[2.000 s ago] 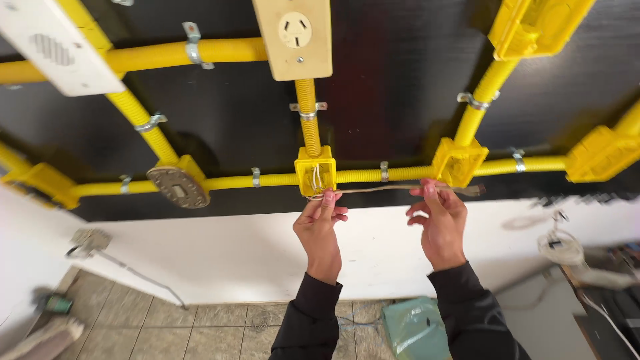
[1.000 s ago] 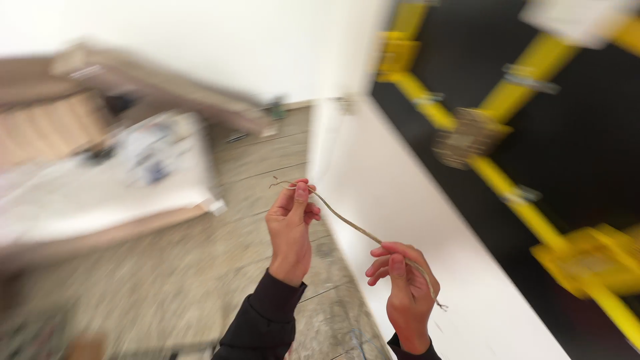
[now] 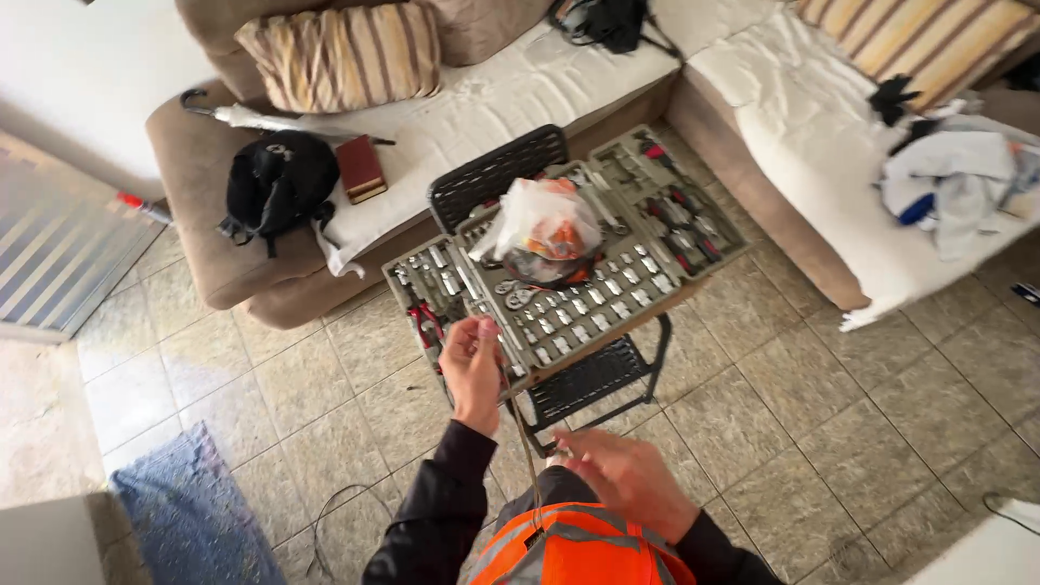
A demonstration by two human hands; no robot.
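My left hand [image 3: 474,370] pinches one end of a thin twisted wire [image 3: 524,439], which hangs down in front of the orange safety vest [image 3: 593,544]. To the right of the wire, my right hand [image 3: 630,479] is blurred, its fingers partly spread, and no wire shows in it. Beyond both hands an open socket and tool set case [image 3: 561,353] rests on a black step stool [image 3: 589,378]. Red-handled pliers [image 3: 424,323] lie in the case's left part, near my left hand. On the sockets sits a clear plastic bag [image 3: 548,219] with orange contents.
A beige corner sofa [image 3: 691,122] stands behind the tool case. On it lie a black backpack [image 3: 280,183], a dark red book [image 3: 360,166], an umbrella [image 3: 284,122] and striped cushions [image 3: 349,57]. A blue mat [image 3: 191,508] and a loose cable [image 3: 317,528] are on the tiled floor.
The view has turned from the black board with yellow conduit to the sofa and tool case. My right hand has let go of the wire; my left hand still holds it.
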